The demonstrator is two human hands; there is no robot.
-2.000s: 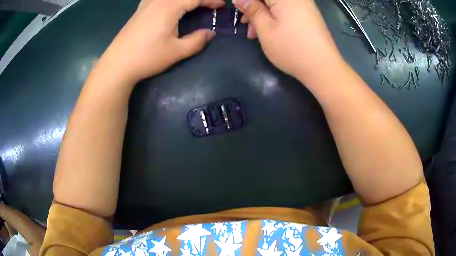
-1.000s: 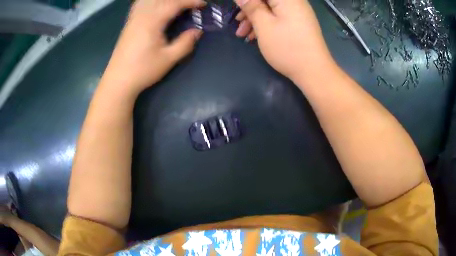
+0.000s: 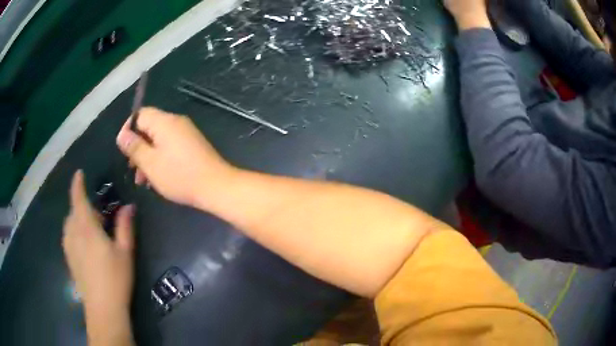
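A dark plastic housing [image 3: 108, 200] with silver pieces lies between the thumb and fingers of my left hand [image 3: 98, 260]. My left hand is blurred and its fingers are apart; contact with the housing is unclear. My right hand [image 3: 165, 152] is closed around slim dark tweezers [image 3: 140, 94], held upright just above and right of that housing; their lower tips are hard to see. A second dark housing [image 3: 171, 289] with bright metal lines lies on the dark tabletop [image 3: 229, 297], to the right of my left wrist.
A glittering pile of metal inserts [image 3: 368, 40] lies at the top, with strays around it. A second, silver tweezers [image 3: 233, 108] lies beside it. Beyond the pale rail [image 3: 115, 84], a dark housing [image 3: 109, 42] sits on a green surface. Another person's sleeve [image 3: 503, 128] is at the right.
The view has swung to the right and tilted up, bringing the pile, rail and neighbouring person into view. Tweezers now show in my right hand. My left hand's fingers look more spread.
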